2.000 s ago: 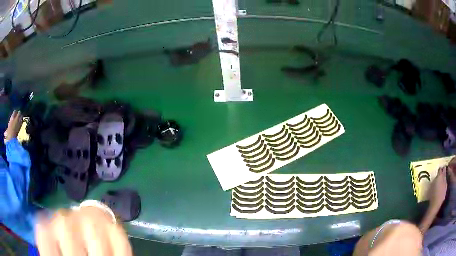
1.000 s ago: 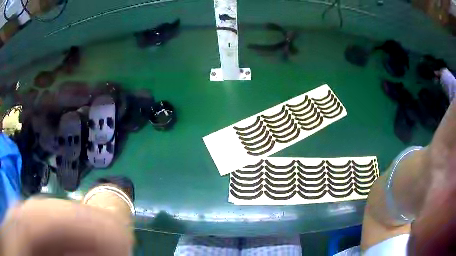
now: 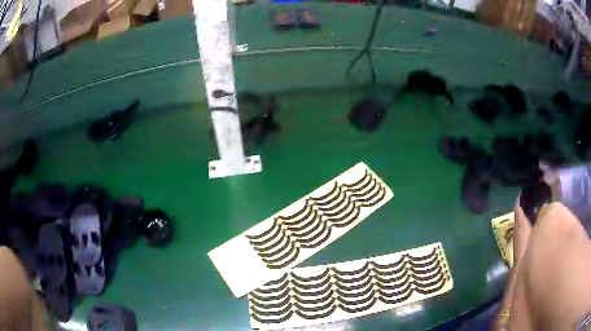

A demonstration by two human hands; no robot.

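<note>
A cream sheet with rows of black crescent strips (image 3: 304, 223) lies aslant, its left end bare. It overlaps a second sheet of strips (image 3: 353, 284) nearer the front edge. A blurred part of my left hand or forearm (image 3: 13, 294) shows at the left edge; its fingers cannot be made out. My right hand or arm (image 3: 557, 262) is large and blurred at the right edge, overlapping another worker's arm. A small dark part (image 3: 535, 197) shows at its top; which hand holds it cannot be told.
Grey slotted plates (image 3: 86, 242) are piled at left, with a single plate (image 3: 111, 318) at the front edge. A shiny round black part (image 3: 155, 226) lies beside the pile. A white post (image 3: 223, 97) stands behind. Black parts (image 3: 509, 155) and a yellowish sheet (image 3: 504, 236) lie at right.
The view has shifted right and upward, so bench items appear lower and farther left. My left hand has mostly left the picture. The dark part now shows at the right hand or arm.
</note>
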